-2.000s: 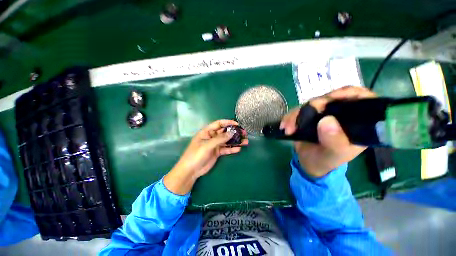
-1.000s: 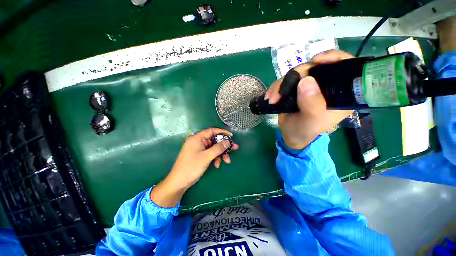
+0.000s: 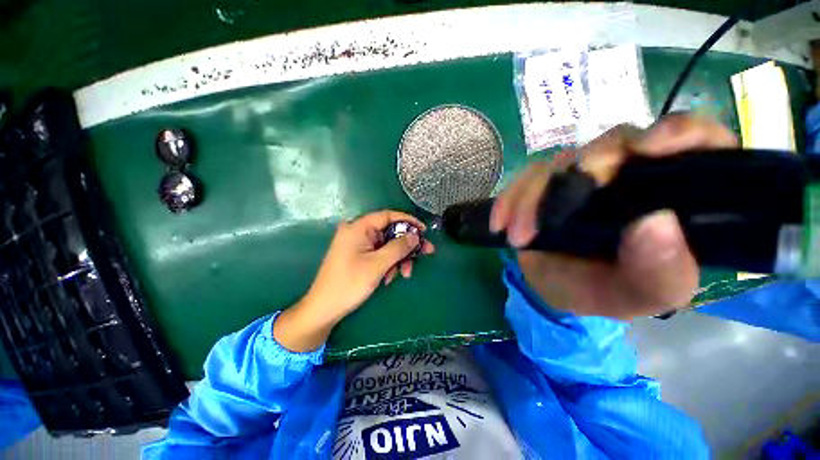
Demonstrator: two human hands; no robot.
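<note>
My left hand (image 3: pixel 358 262) holds a small round dark assembly (image 3: pixel 401 235) with silvery details in its fingertips, low over the green mat. My right hand (image 3: pixel 601 260) grips a thick black electric screwdriver (image 3: pixel 710 199); hand and driver are blurred. The driver's dark nose (image 3: pixel 467 223) points left at the assembly, with a small gap between them. A tiny bright spot shows at its tip; I cannot tell if it is a screw. The round screw dish (image 3: pixel 450 159) of silvery grains lies just beyond the nose.
Two more round assemblies (image 3: pixel 176 192) stand together on the mat at left. A black blister tray (image 3: pixel 76 287) lies at the left edge. Labelled clear bags (image 3: pixel 580 94), a white-and-yellow paper (image 3: pixel 762 103) and a black cord (image 3: pixel 697 65) are at upper right. A scuffed white rail (image 3: pixel 342 49) runs behind.
The driver's nose has come off the dish down towards the assembly in my left hand. The driver's body now looks larger and nearer. The person at right has mostly gone from view.
</note>
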